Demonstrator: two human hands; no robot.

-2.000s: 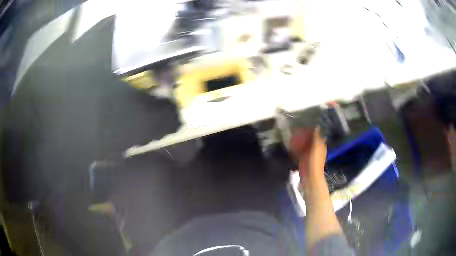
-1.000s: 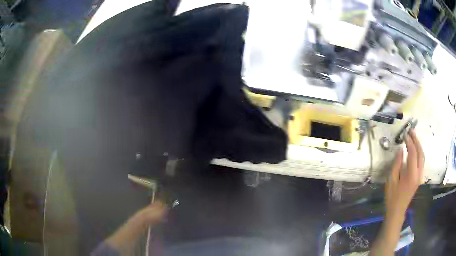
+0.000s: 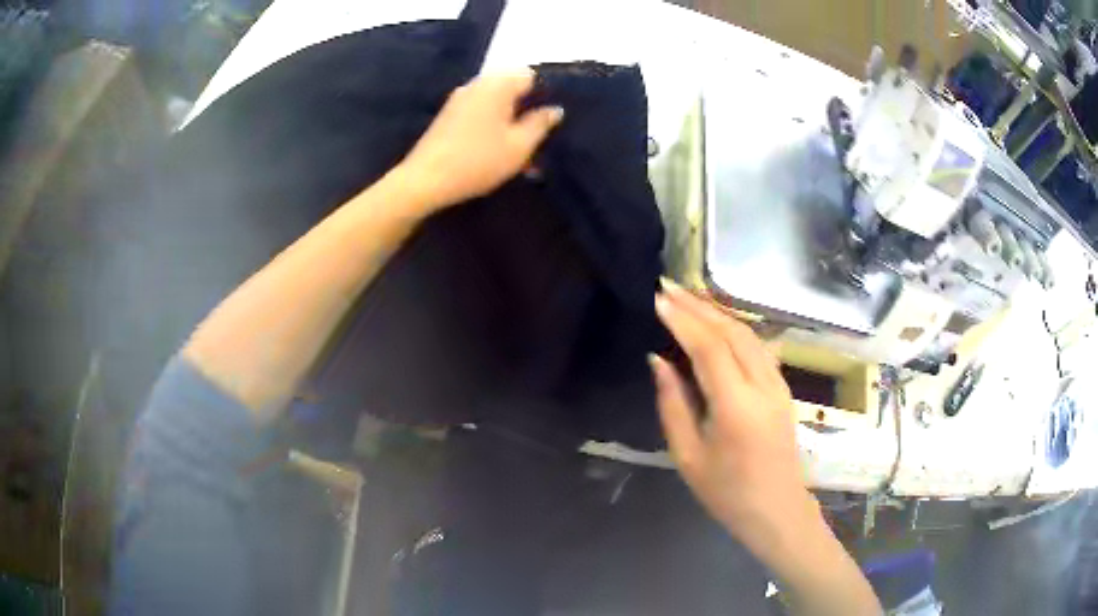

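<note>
A black garment (image 3: 506,289) lies over the left part of the white table and hangs over its front edge. My left hand (image 3: 482,138) is on the garment's far part, with thumb and fingers closed on the cloth near a short dark edge. My right hand (image 3: 728,409) is at the garment's right edge, fingers apart, fingertips at the cloth; whether it grips any is not clear. The overlock machine (image 3: 921,169) stands right of the garment, its shiny cloth plate (image 3: 771,229) beside the cloth.
Small dark snips (image 3: 961,391) lie on the table (image 3: 987,451) right of the machine's yellow-edged opening (image 3: 831,383). A cardboard carton (image 3: 60,157) is at the left, blurred. Part of a blue bin (image 3: 901,575) shows below the table at the right.
My left hand has moved up from below the table edge onto the garment and holds it. My right hand has left the snips and moved left to the garment's edge.
</note>
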